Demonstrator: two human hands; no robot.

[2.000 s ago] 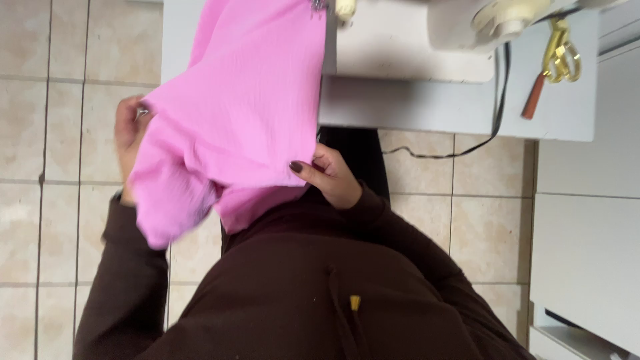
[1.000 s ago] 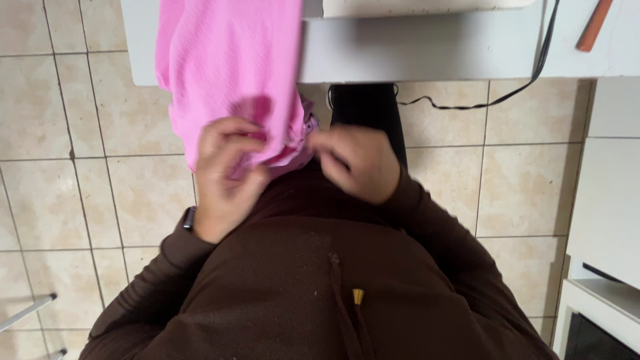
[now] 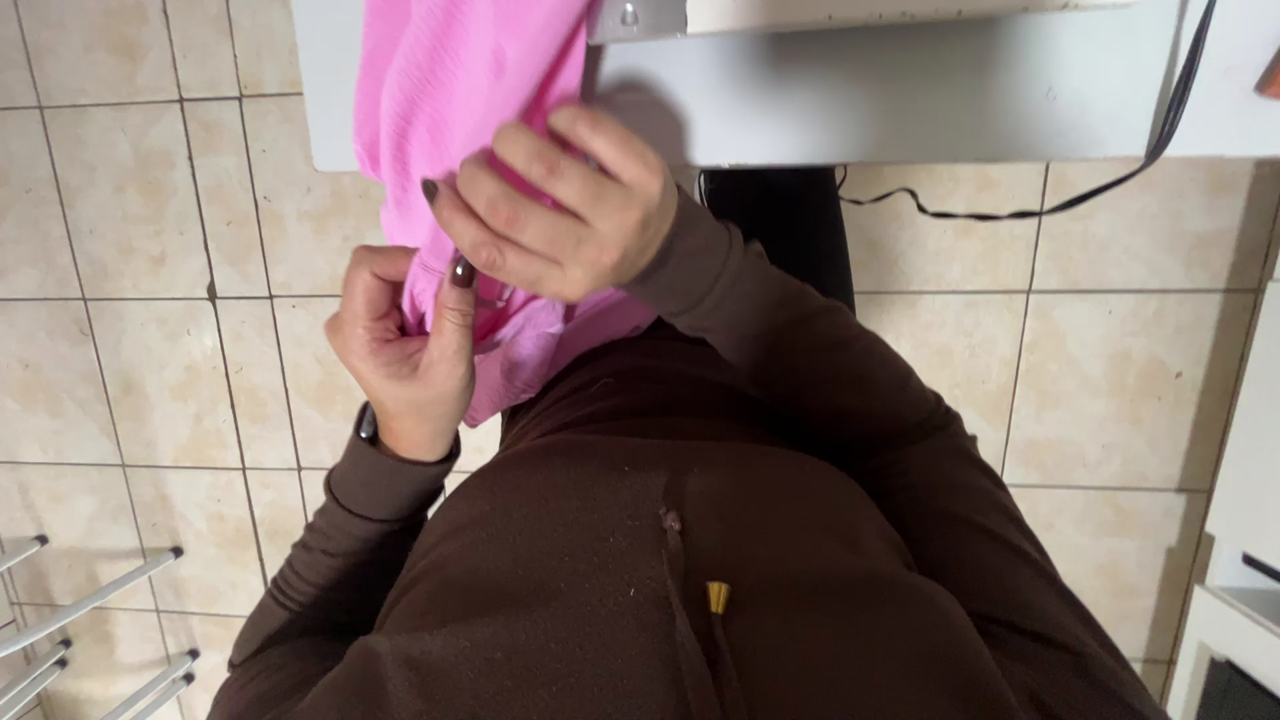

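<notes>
A piece of pink fabric hangs over the front edge of a white table and reaches down to my lap. My left hand pinches a gathered part of it between thumb and fingers, at the cloth's left side. Just above and to the right, my right hand lies over the fabric with its fingers curled; whether they grip the cloth is hidden. The lower folds of the fabric bunch beneath both hands against my dark brown top.
The white table spans the top, with the base of a machine on it. A black cord hangs off its edge. Metal rods lie at lower left, a white cabinet stands at right.
Two seconds ago my hands were apart, with the cloth spread between them; now they are close together. Since one second ago my right hand has moved left over the fabric. The view has shifted.
</notes>
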